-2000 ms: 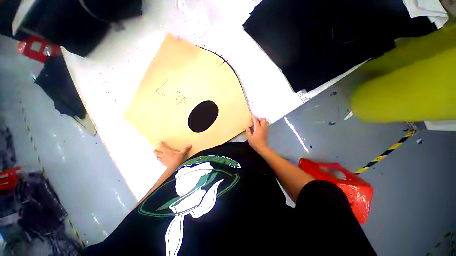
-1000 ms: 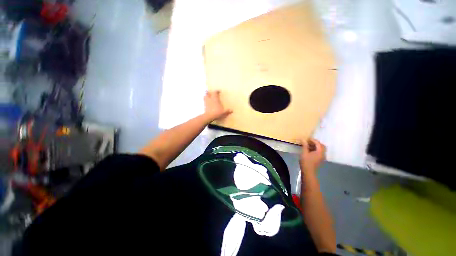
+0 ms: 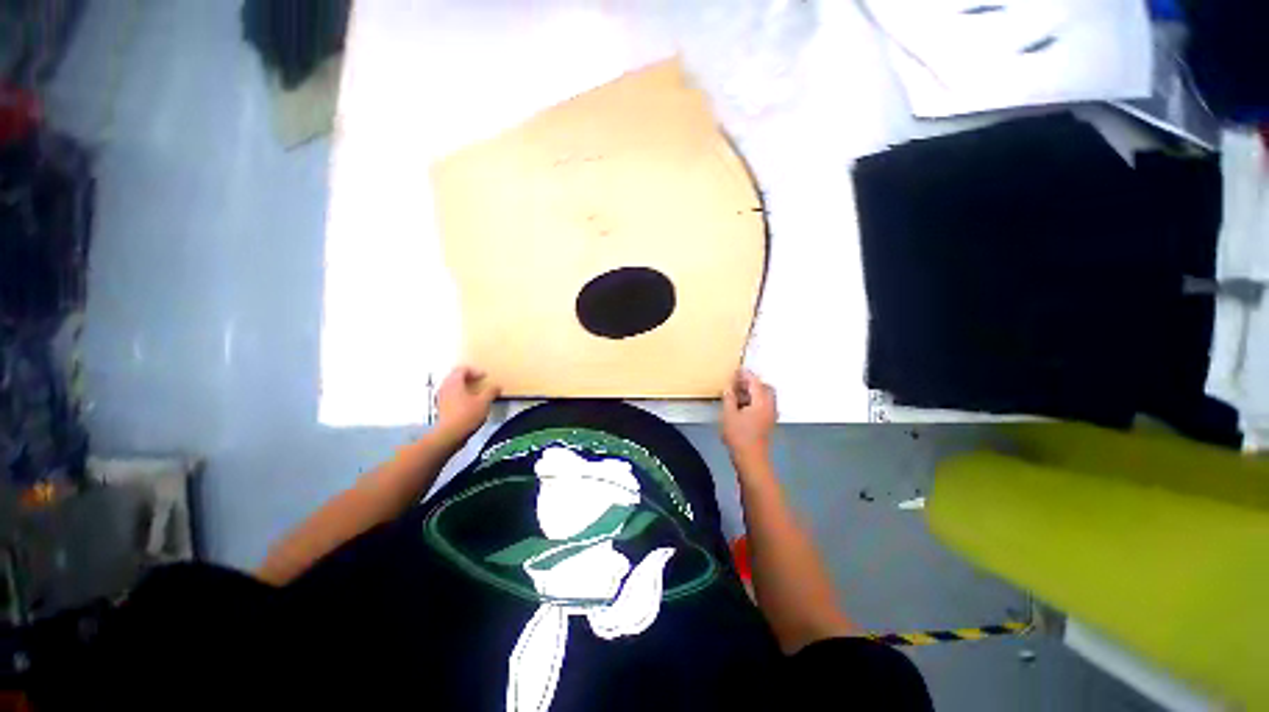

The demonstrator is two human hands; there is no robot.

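The tan card template (image 3: 557,251) lies on the white table in front of me, with black showing through its oval hole. A black cut panel (image 3: 764,251) lies under it, showing as a thin dark rim along the curved right edge and the near edge. My left hand (image 3: 466,401) holds the near left corner with fingertips and thumb. My right hand (image 3: 750,408) pinches the near right corner. How much of the panel each hand grips is hidden.
A flat black fabric stack (image 3: 1030,271) lies at right, with a small grey metal thing (image 3: 1225,287) at its far side. White pattern pieces (image 3: 1016,56) lie behind it. Yellow-green fabric (image 3: 1113,529) is at the near right. A dark piece (image 3: 297,35) hangs at the far left edge.
The view has turned, so the template sits squarer to me. My left hand has moved from on top of the card to its near left corner. My right hand stays at the right corner.
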